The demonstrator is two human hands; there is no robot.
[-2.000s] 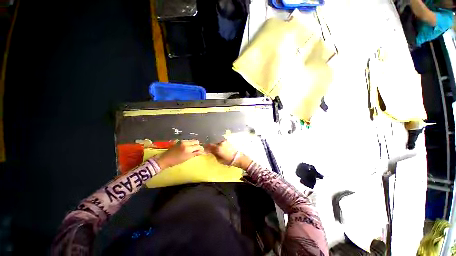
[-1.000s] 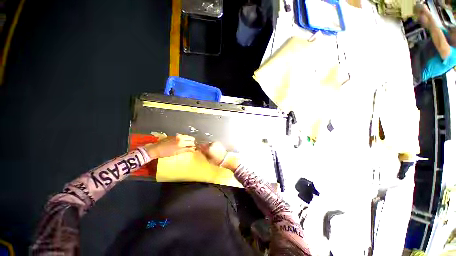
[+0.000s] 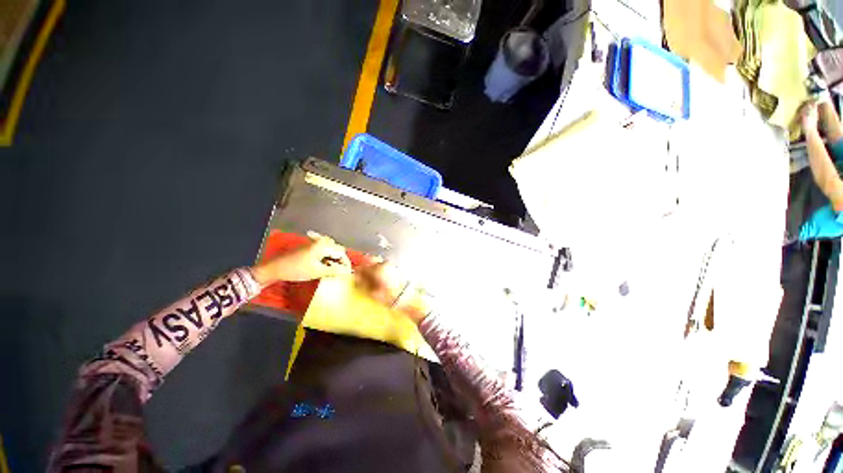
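A yellow fabric piece point(image 3: 356, 312) lies at the front edge of the dark work board point(image 3: 347, 211), partly over a red-orange patch point(image 3: 294, 294). One narrow yellow part hangs past the board's edge by my dark clothing. My left hand point(image 3: 314, 260) is over the red-orange patch at the fabric's upper left corner, fingers curled; whether it grips the fabric is unclear. My right hand point(image 3: 386, 285) is blurred and rests at the fabric's upper edge, close to my left hand. Its fingertips are not clear.
A blue tray point(image 3: 393, 166) sits beyond the board's far edge. A bright, overexposed bench point(image 3: 610, 305) is on the right, with pale fabric point(image 3: 578, 171), a black object point(image 3: 557, 393) and another blue tray point(image 3: 654, 78). Another person's arm point(image 3: 818, 152) shows at the far right.
The view has turned, so the board appears tilted and further right. My left hand has moved left over the red-orange patch. The yellow fabric has shifted, and a part now hangs over the edge.
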